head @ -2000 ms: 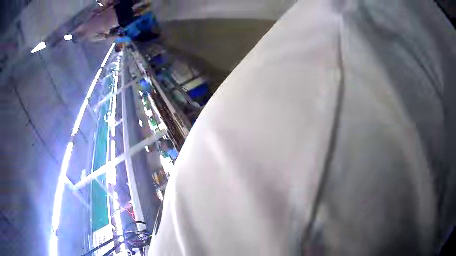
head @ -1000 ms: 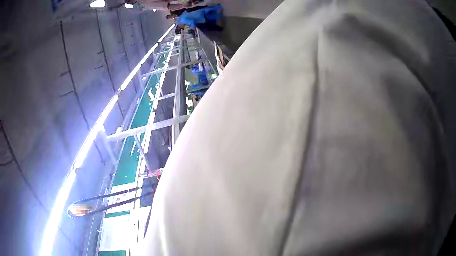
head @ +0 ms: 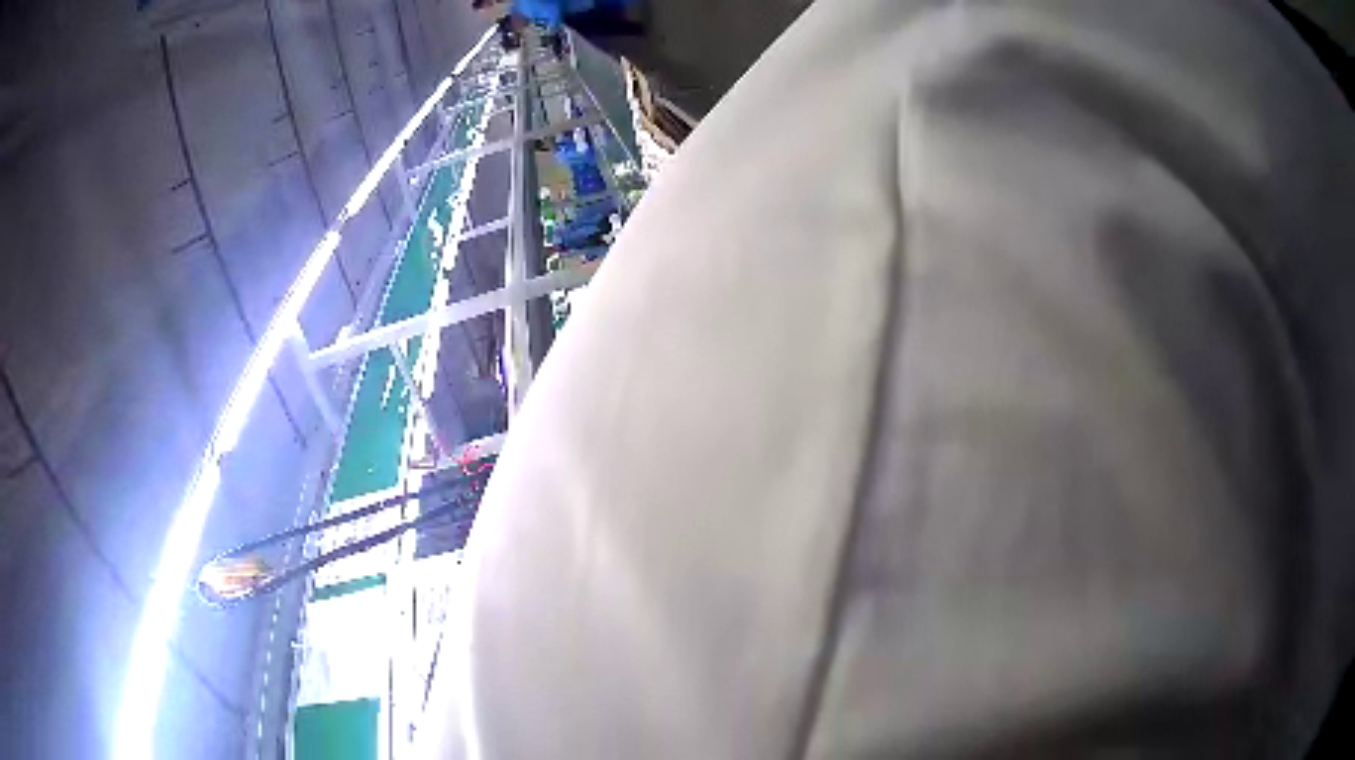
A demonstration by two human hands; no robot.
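Neither of my hands is in view. A large pale garment (head: pixel 713 446) with a dark seam fills the middle and right of the view and hides what lies behind it. Left of it, a long green conveyor belt (head: pixel 372 446) runs away towards the top. A dark cord loop (head: pixel 357 542) stretches across the belt's near end, with a pale, orange-tinged tip (head: pixel 238 576) at its left.
A bright strip light (head: pixel 275 349) runs along the belt's left side. White frame bars (head: pixel 446 315) cross over the belt. Blue items (head: pixel 587 223) lie along the line's right side, and another blue shape is at the top. A grey surface with dark lines (head: pixel 208 223) fills the left.
The view has shifted and tilted. The cord loop shows more clearly than two seconds ago, and the blue shape at the top has moved up towards the edge. The garment still covers the right.
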